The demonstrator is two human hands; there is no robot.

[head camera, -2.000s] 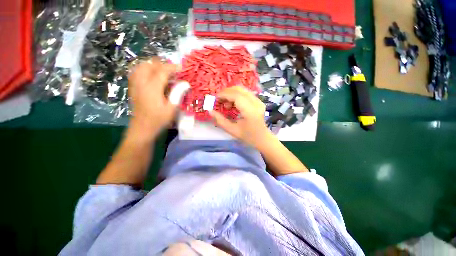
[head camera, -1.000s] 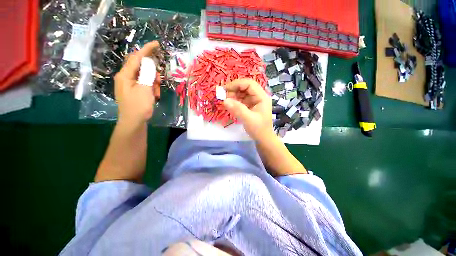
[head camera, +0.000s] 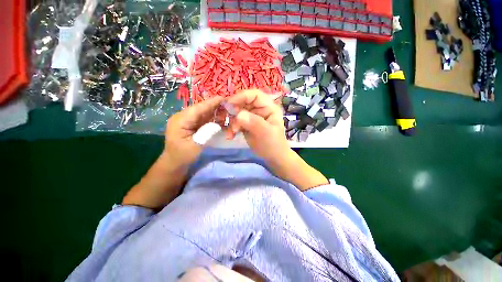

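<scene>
My left hand [head camera: 190,128], with a white finger cot [head camera: 207,133] on its thumb, meets my right hand [head camera: 257,118] just in front of the red strips [head camera: 236,66]. The fingertips of both hands close on a small greyish piece [head camera: 229,109]; fingers partly hide it, and a small shiny or reddish part shows beside it. Loose dark rectangular pieces [head camera: 316,91] lie right of the red heap on a white sheet [head camera: 340,137]. Shiny metal fittings [head camera: 132,69] lie tangled on clear plastic at the left.
A red tray [head camera: 380,6] with rows of grey blocks lies beyond the piles. A cutter [head camera: 402,99] and a clear scrap [head camera: 371,80] lie right. Brown cardboard [head camera: 426,66] holds dark pieces. Another red tray [head camera: 11,49] stands far left.
My left hand has moved from the metal fittings back towards the centre and met my right hand at the small piece. My right hand stays near the red heap's front edge.
</scene>
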